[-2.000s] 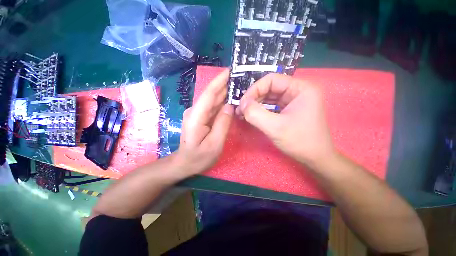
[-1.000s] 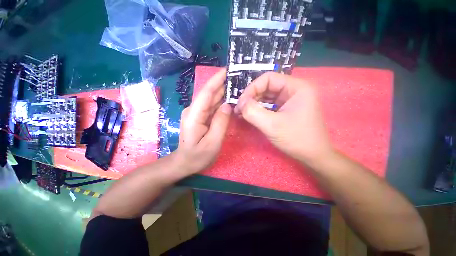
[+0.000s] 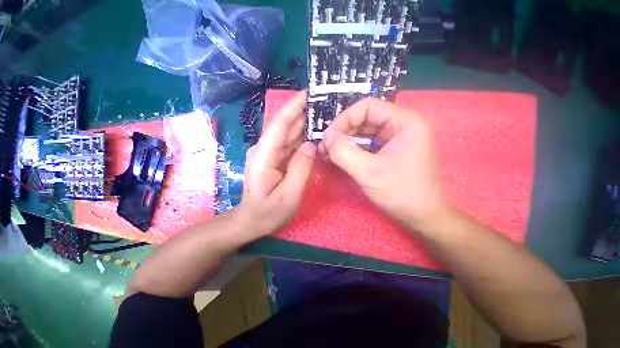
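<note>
A dark circuit board panel [image 3: 353, 61] with repeated whitish parts extends from my hands to the top edge of the picture. White strips with blue ends lie across it, one near the top [image 3: 353, 29] and one lower [image 3: 340, 88]. A third strip at the near end is partly hidden by my fingers. My left hand [image 3: 279, 163] holds the panel's left edge and near corner. My right hand [image 3: 381, 156] has thumb and forefinger pinched together at the near end, over the third strip; what sits between the fingertips is hidden.
A red foam mat [image 3: 476, 170] lies under my hands. A crumpled clear bag [image 3: 231, 51] and small black parts [image 3: 253, 115] lie behind left. A black moulded part [image 3: 143, 180] rests on the left mat [image 3: 194, 204], beside stacked panels [image 3: 85, 163]. Dark shapes stand back right.
The panel has shifted slightly left and its far end has tilted a little. Both hands stay in almost the same place, with the right fingers still pinched at the near end.
</note>
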